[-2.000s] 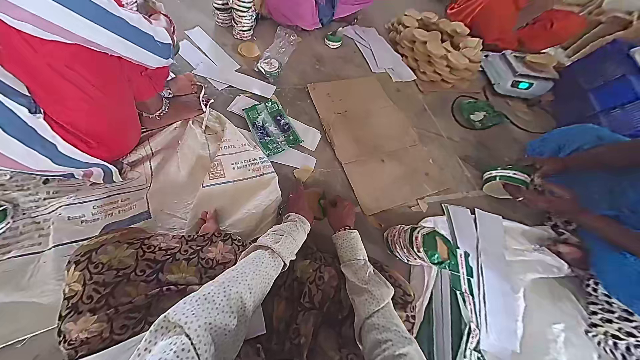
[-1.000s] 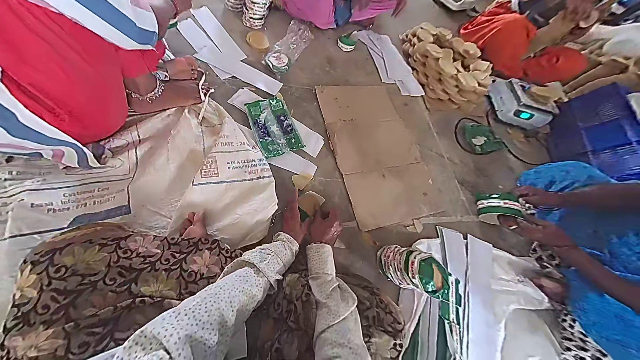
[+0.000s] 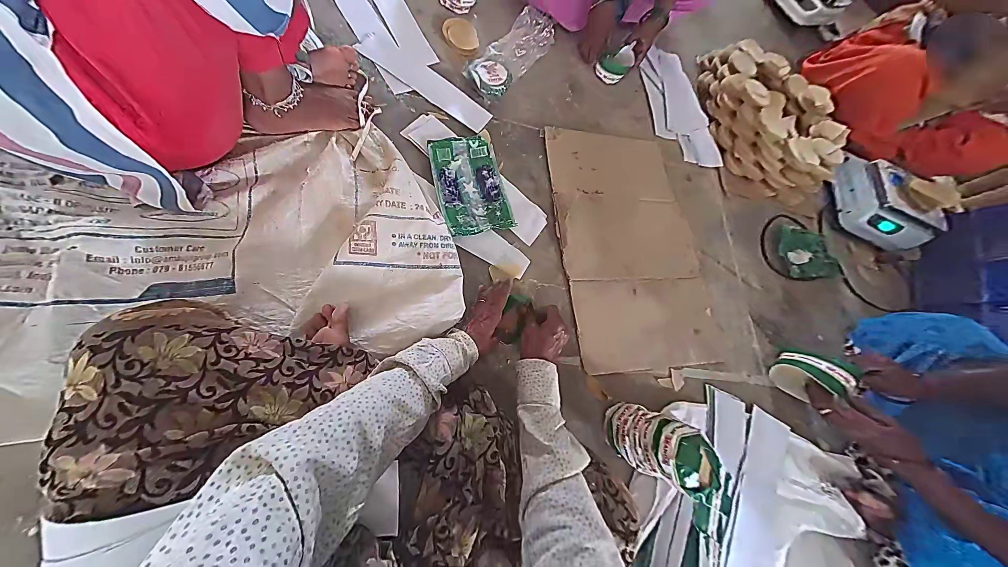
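Note:
My left hand (image 3: 488, 316) and my right hand (image 3: 545, 335) are low over the floor at the middle of the head view, on either side of a small dark green and brown piece (image 3: 513, 316). Both hands touch or nearly touch it; its shape and any grip are unclear. A small tan disc (image 3: 504, 273) lies just beyond them, at the end of a white paper strip (image 3: 498, 250). A green printed packet (image 3: 472, 186) rests on the strips. Right of my hands lies a flat brown cardboard sheet (image 3: 630, 244).
A printed woven sack (image 3: 299, 228) spreads at left, below a person in red. Green-and-white round rolls (image 3: 654, 449) and long strips (image 3: 740, 472) lie at lower right. A co-worker in blue holds a green-banded ring (image 3: 819, 372). Tan discs (image 3: 764, 118) are piled near a scale (image 3: 886, 205).
My hands stay low together; the tan and dark piece seen between them a second ago now shows green. The co-worker's green-banded ring has tilted. The view has shifted slightly.

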